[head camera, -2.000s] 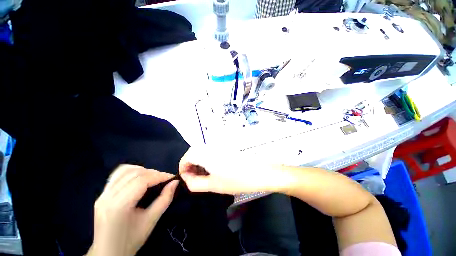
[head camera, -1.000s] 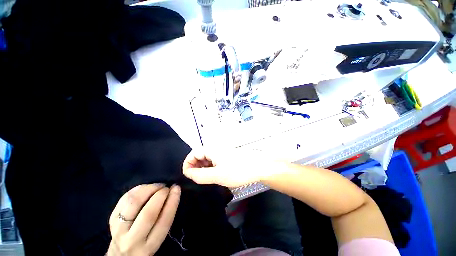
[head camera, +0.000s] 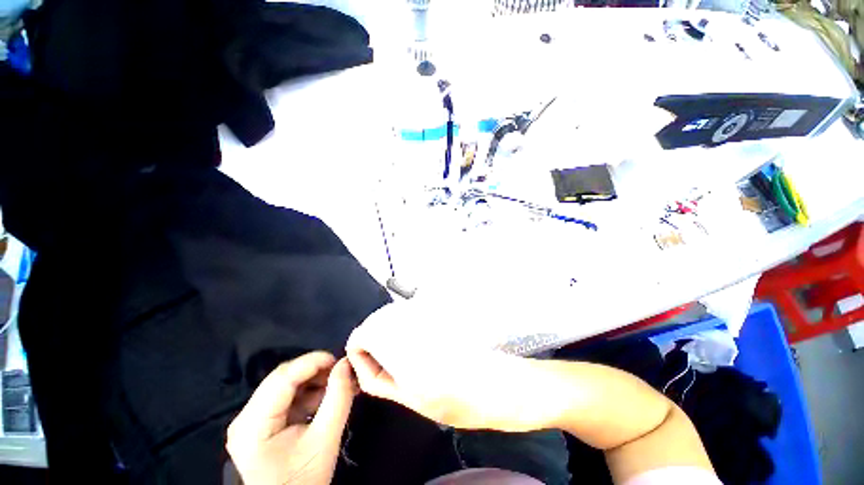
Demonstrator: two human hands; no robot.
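Observation:
Black fabric [head camera: 256, 256] covers the left of the table and my lap. My left hand [head camera: 294, 417] and my right hand [head camera: 407, 365] meet over its near part, fingertips touching. Both pinch a small bit of the black cloth; the exact spot is hidden between the fingers. My right hand is partly washed out by glare. Loose thread ends [head camera: 349, 445] hang just below my fingertips. The presser foot and needle area [head camera: 453, 197] lies beyond my hands, away from the cloth they hold.
White sewing machine head with a black control panel [head camera: 748, 121]. Thread snips [head camera: 573, 221], a dark flat case [head camera: 584, 183], a shiny cluster [head camera: 684, 206] and green-yellow shears [head camera: 788, 196] lie on the table. A small grey piece [head camera: 401, 287] lies near my right hand. Blue bin [head camera: 791, 407] and red stool [head camera: 822, 284] at right.
My left hand has turned from lying flat on the cloth to a raised pinch against my right fingertips. My right hand has moved slightly down. The small grey piece now shows.

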